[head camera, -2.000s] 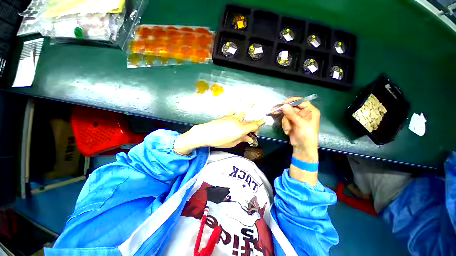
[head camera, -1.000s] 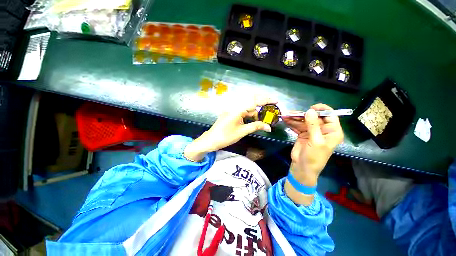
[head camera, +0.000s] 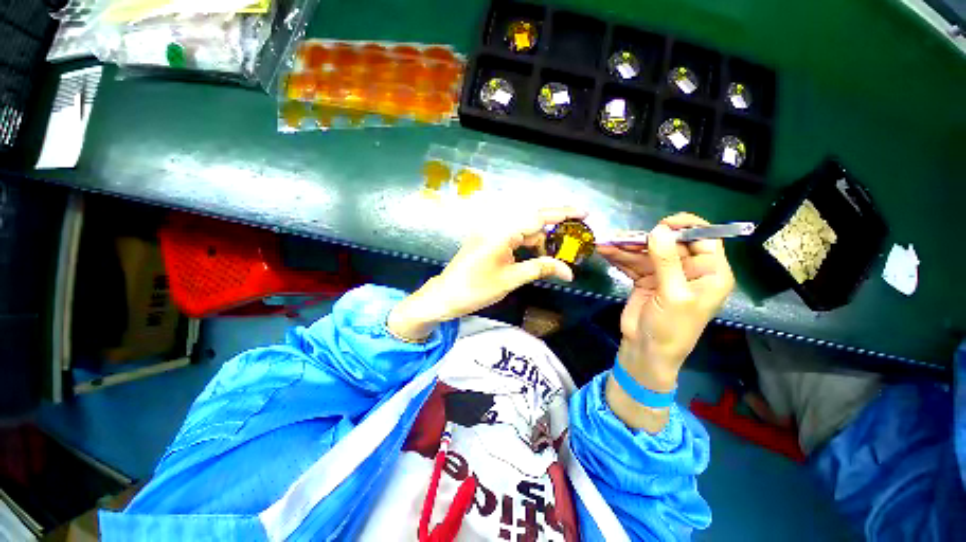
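My left hand (head camera: 482, 272) holds a round module (head camera: 570, 244) by its dark rim between thumb and fingers, just above the bench's near edge. The module's centre shows an amber-yellow square. My right hand (head camera: 675, 291), with a blue wristband, holds silver tweezers (head camera: 712, 231) pen-like. Their tip points left at the module's right rim; whether it touches cannot be told. A black tray (head camera: 625, 151) holds several modules, most with a white square and one with an amber centre; one back-row pocket is empty. A clear liner (head camera: 503, 161) bears two yellow film pieces (head camera: 467, 182).
An orange sticker sheet (head camera: 371, 87) lies left of the tray. Clear plastic bags (head camera: 196, 42) and a white paper (head camera: 68, 122) are far left. A black bin (head camera: 851, 235) with cream bits and a white scrap (head camera: 901, 269) are right. A red stool (head camera: 217, 270) stands below the bench.
Since two seconds ago, the module has turned up into view in my left hand, its amber centre showing. My right hand and tweezers moved right. Little differs from one second ago.
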